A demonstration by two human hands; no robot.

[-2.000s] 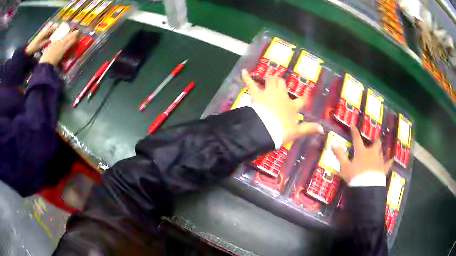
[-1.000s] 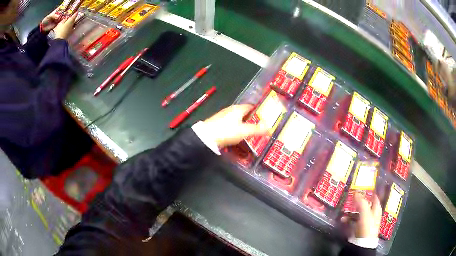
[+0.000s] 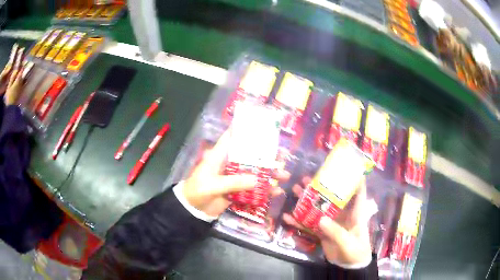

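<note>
My left hand [image 3: 211,183] holds a red keypad phone [image 3: 254,158] with a bright white screen, raised over the left part of the clear blister tray [image 3: 257,240]. My right hand [image 3: 348,229] holds another keypad phone [image 3: 334,178], tilted, its screen pale in a yellow frame, over the tray's middle. The fingers of both hands wrap round the lower, keypad ends. More red phones lie face up in the tray's back row, such as one keypad phone [image 3: 293,95], and one at the front right [image 3: 407,224]. The picture is blurred; whether more than one phone is in each hand cannot be told.
Two red pens [image 3: 149,153] [image 3: 138,128] and a black device with a cable [image 3: 109,95] lie left of the tray, with two more pens [image 3: 71,126] beyond. Another person's hands [image 3: 15,76] are at the far left by a neighbouring tray [image 3: 55,82]. A pale rail and green conveyor run behind.
Both hands have moved inward and lifted phones above the tray, where they were at the tray's left and front right before. The view has shifted, and the other person's hands have lowered.
</note>
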